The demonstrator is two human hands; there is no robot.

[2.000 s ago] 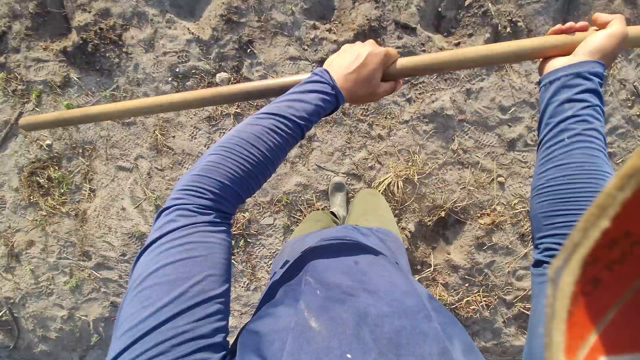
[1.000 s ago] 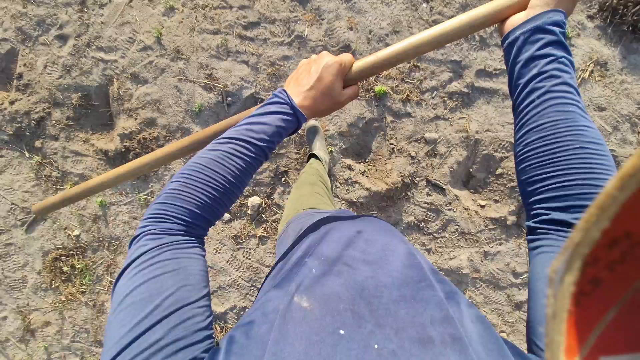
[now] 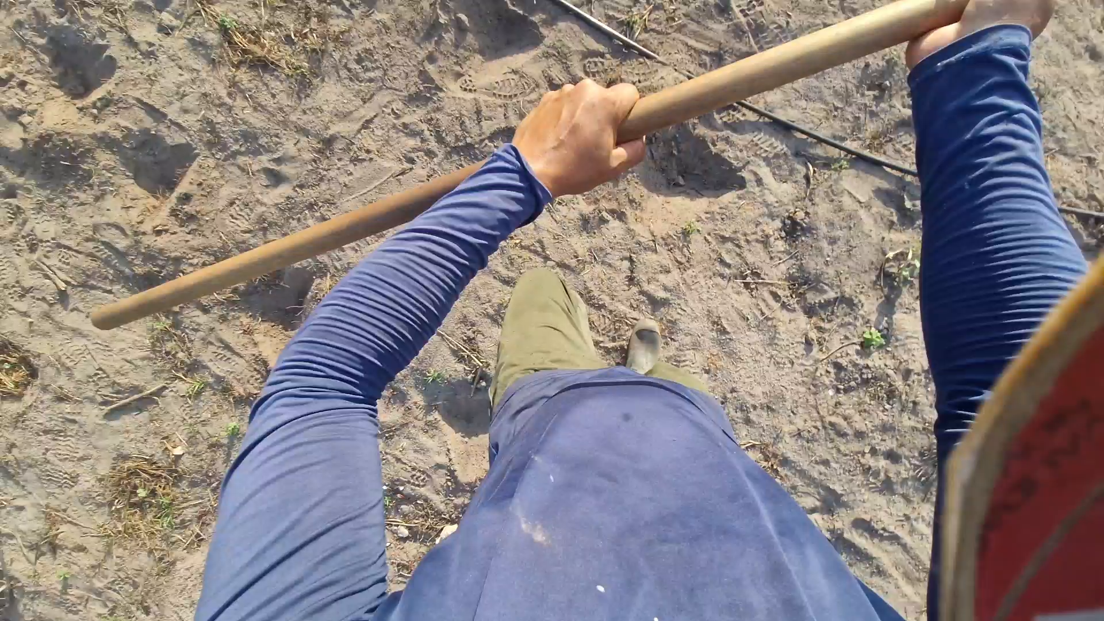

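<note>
A long wooden pole slants across the view, from its rounded end at the left up to the top right. My left hand is closed around its middle, knuckles up. At the upper right my right hand grips the pole near the frame's top edge; part of this hand is cut off. Whatever the pole carries beyond my right hand is out of view. Both arms wear long blue sleeves.
Sandy, uneven ground with footprints and dry grass tufts lies underfoot. A thin dark hose or cable crosses it at the upper right. One boot shows below me. A red object with a tan rim fills the lower right.
The ground in view has shifted as I walk, and the thin hose or cable has come into sight. My legs have changed position. Both hands have kept hold of the pole.
</note>
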